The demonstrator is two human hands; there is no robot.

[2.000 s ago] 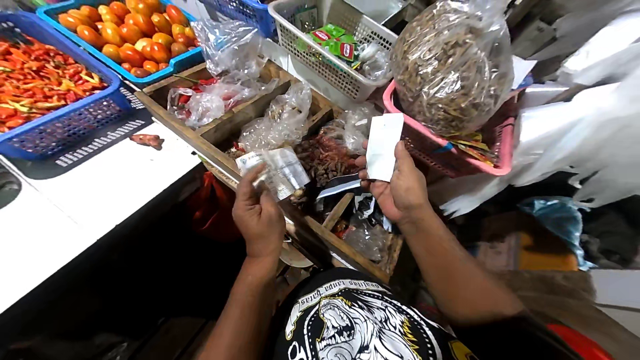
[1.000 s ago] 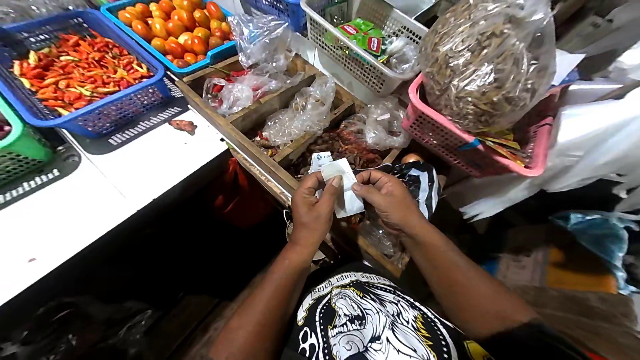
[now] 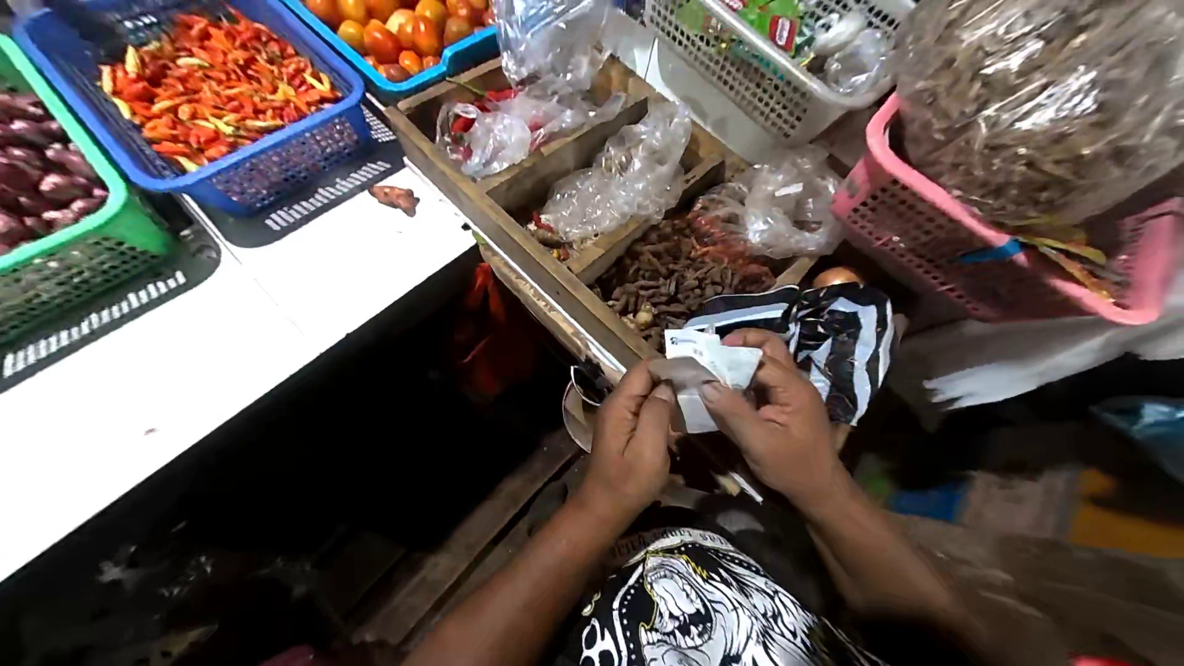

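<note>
Small white paper slips (image 3: 700, 356) are held between my two hands, over the near end of a wooden compartment box (image 3: 518, 231). My left hand (image 3: 638, 435) pinches their left side between thumb and fingers. The thumb and fingers of my right hand (image 3: 782, 412) grip the right side. The papers overlap and look partly folded; one bears print. Just beyond my right hand lies a black-and-white striped plastic bag (image 3: 842, 342). Brown dried pods or spices (image 3: 671, 268) fill the compartment beyond the papers.
Clear plastic bags (image 3: 620, 185) lie in the box. Left stand a blue basket of chillies (image 3: 250, 166), a green basket of shallots (image 3: 120, 227) and a blue tray of tomatoes (image 3: 444, 69). A pink basket (image 3: 934, 213) with a large bag and a white basket (image 3: 786, 102) stand right.
Two seconds ago my hands were apart, each with paper; now both hold the papers together. Since one second ago the papers have been turned or unfolded somewhat. The view has shifted.
</note>
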